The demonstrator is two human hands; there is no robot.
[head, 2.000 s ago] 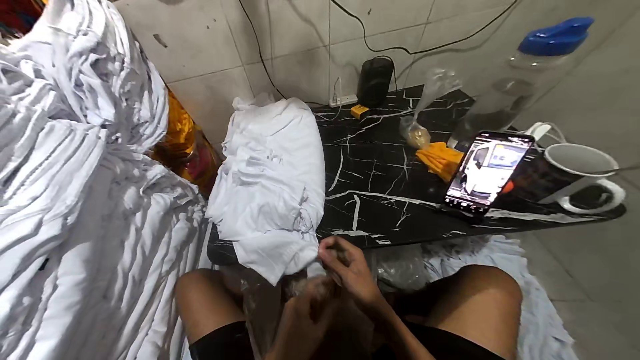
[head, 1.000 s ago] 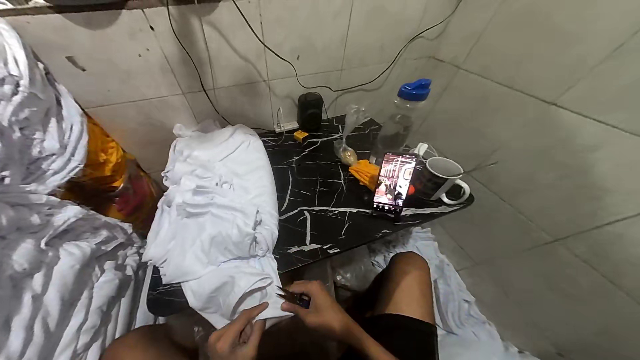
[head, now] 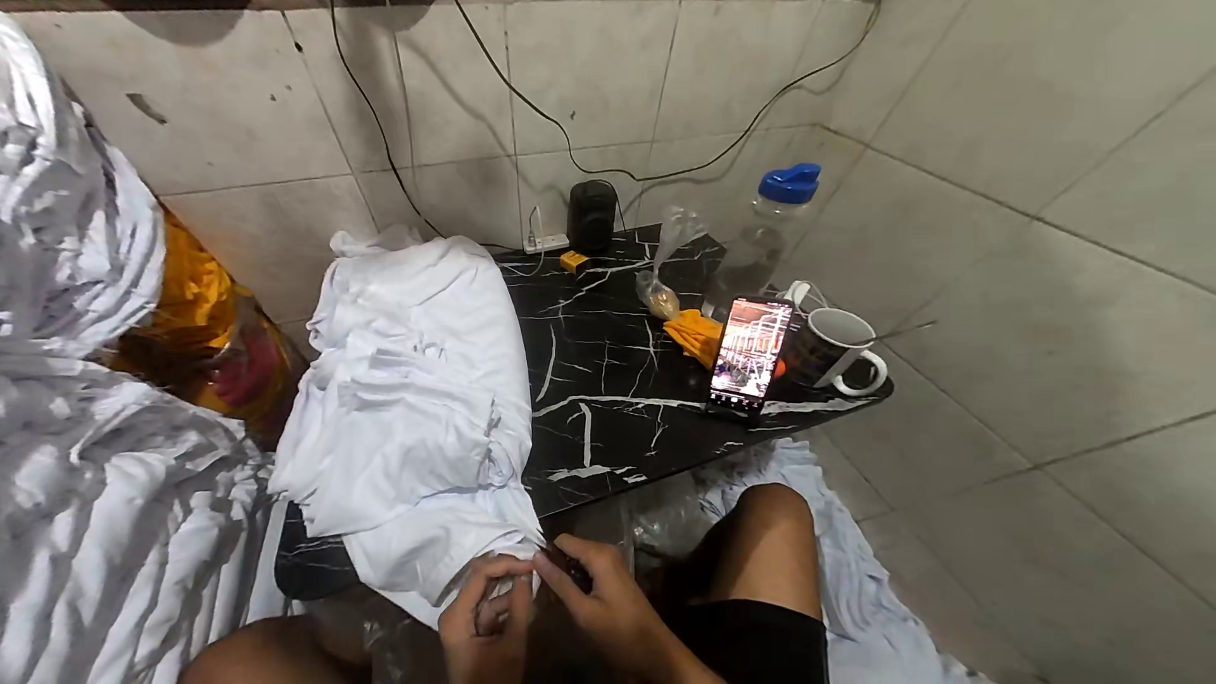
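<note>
A pile of white fabric lies on the left part of a black marble-patterned table, its near end hanging over the front edge. My left hand pinches the edge of that cloth between thumb and fingers. Right beside it, my right hand holds a small dark tool, with a thin pointed tip at the cloth's edge. The tool looks like thread snips, though my fingers cover much of it. The fingertips of both hands nearly touch.
On the table stand a lit phone, a mug with a spoon, a blue-capped bottle, an orange cloth, a knotted plastic bag and a black speaker. White fabric heaps rise at left.
Two seconds ago the right hand was at the cloth's corner with no tool visible; the dark tool shows from one second ago. The left hand has come up to the cloth's edge. The view has shifted.
</note>
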